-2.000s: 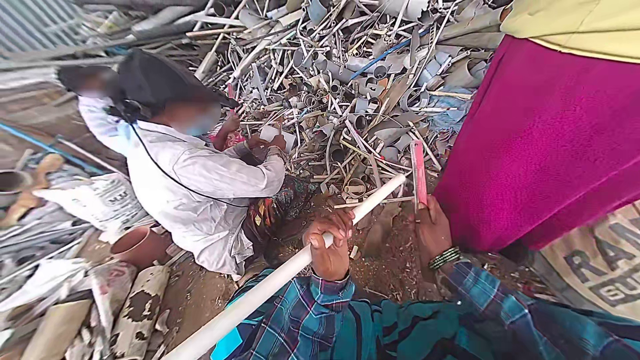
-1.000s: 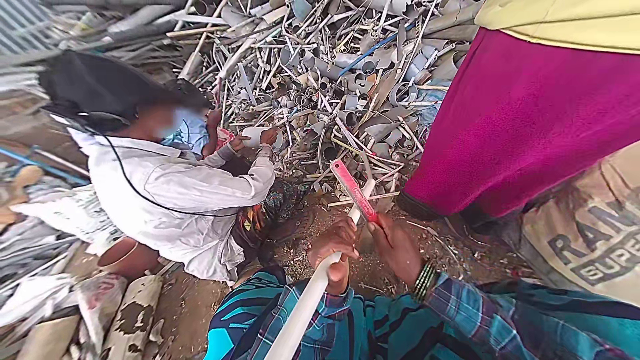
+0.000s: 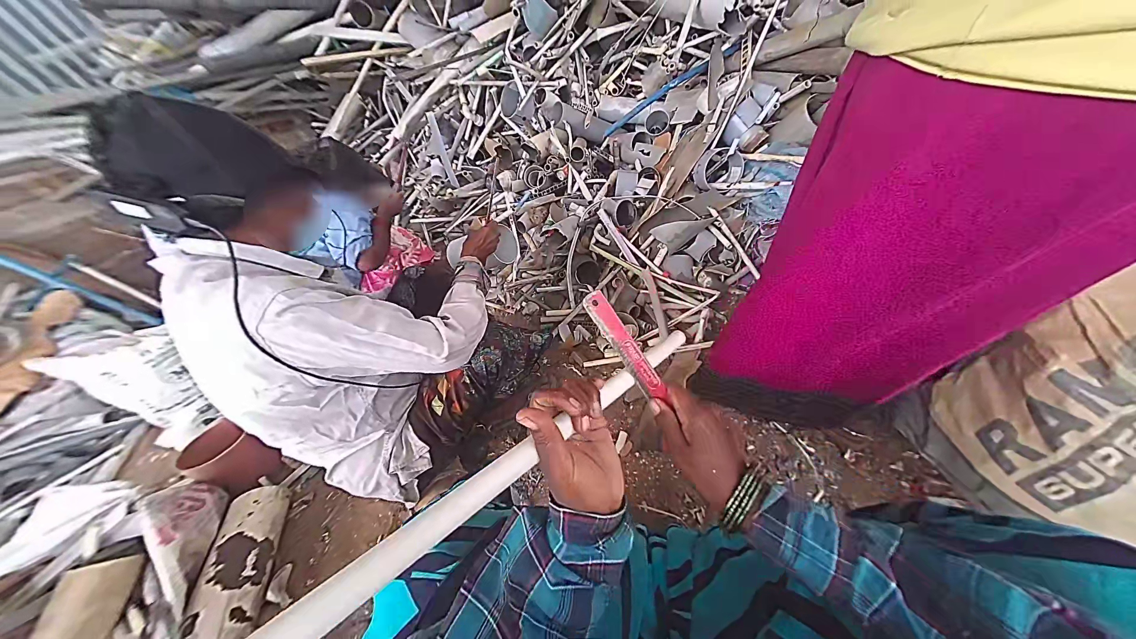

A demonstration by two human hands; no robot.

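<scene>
A long white plastic pipe (image 3: 444, 519) slants from the bottom edge up toward the middle of the view. My left hand (image 3: 579, 448) is under and beside it near its far end, thumb and fingers curled up around the pipe, the palm partly showing. In my right hand (image 3: 706, 448) is a flat red tool (image 3: 626, 344), perhaps a hacksaw blade or knife with a red grip, a hole at its upper tip. It crosses over the pipe close to the far end. Whether its edge touches the pipe is unclear.
A co-worker in a white shirt (image 3: 355, 328) sits at the left, another person partly behind. A heap of pipe scraps (image 3: 612, 133) lies ahead. At the right are a person's magenta garment (image 3: 932, 231) and a printed sack (image 3: 1047, 417). A brown pot (image 3: 229, 454) stands lower left.
Two seconds ago the red tool stood upright to the right of the pipe's end; since then it has moved left across the pipe. My left hand's fingers have loosened since one second ago.
</scene>
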